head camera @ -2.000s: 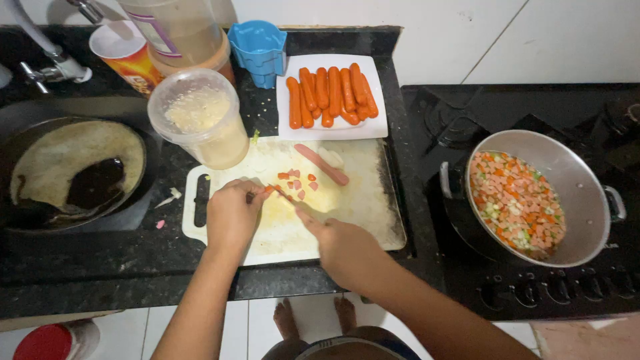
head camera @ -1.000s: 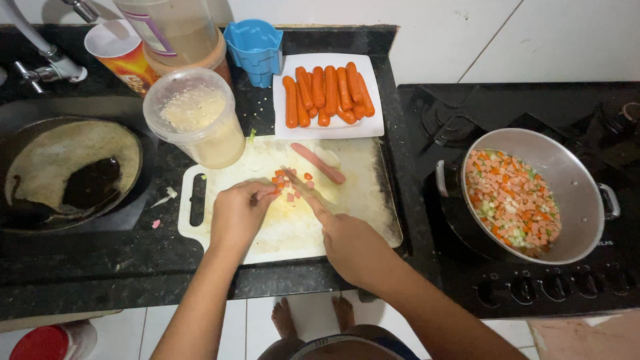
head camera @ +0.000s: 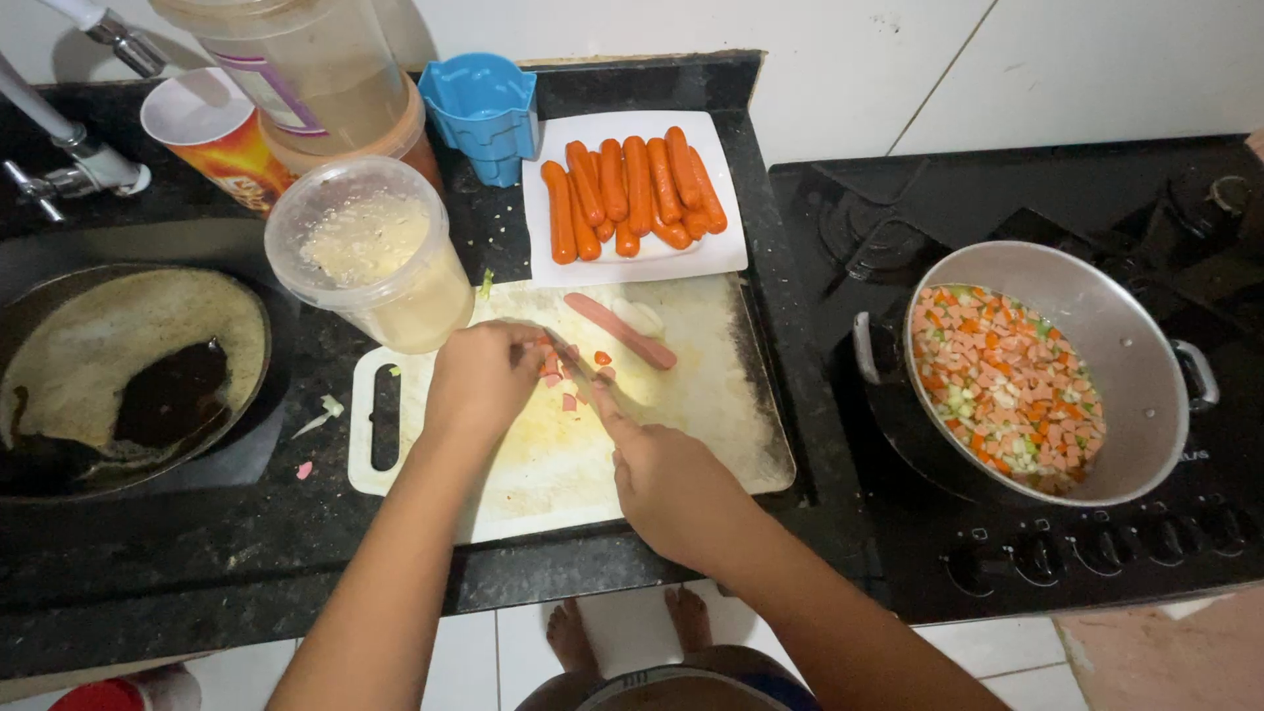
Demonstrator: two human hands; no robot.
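Note:
A knife [head camera: 573, 357] is held in my right hand [head camera: 671, 484], its blade low over the white cutting board [head camera: 533, 494]. My left hand [head camera: 486, 380] has its fingertips on sausage pieces at the blade's left side. Small cut sausage pieces [head camera: 570, 402] lie around the blade. A longer pink strip of sausage [head camera: 622, 331] rests on the board's upper part, beside a pale piece, perhaps onion [head camera: 640, 318]. Behind the board, a white plate [head camera: 681, 265] holds several whole sausages [head camera: 637, 188]. The pot [head camera: 1150, 395] on the right contains diced sausage and vegetables.
An open plastic tub [head camera: 370, 257] stands against the board's upper left, near a blue plastic container [head camera: 484, 114], a printed cup [head camera: 212, 133] and a large clear jar [head camera: 316, 79]. A dark pan [head camera: 138, 375] sits at left. Under the pot is a black cooktop [head camera: 820, 257].
Both hands have stayed at the board, with the knife among the sausage pieces. The cut pieces around the blade have shifted a little.

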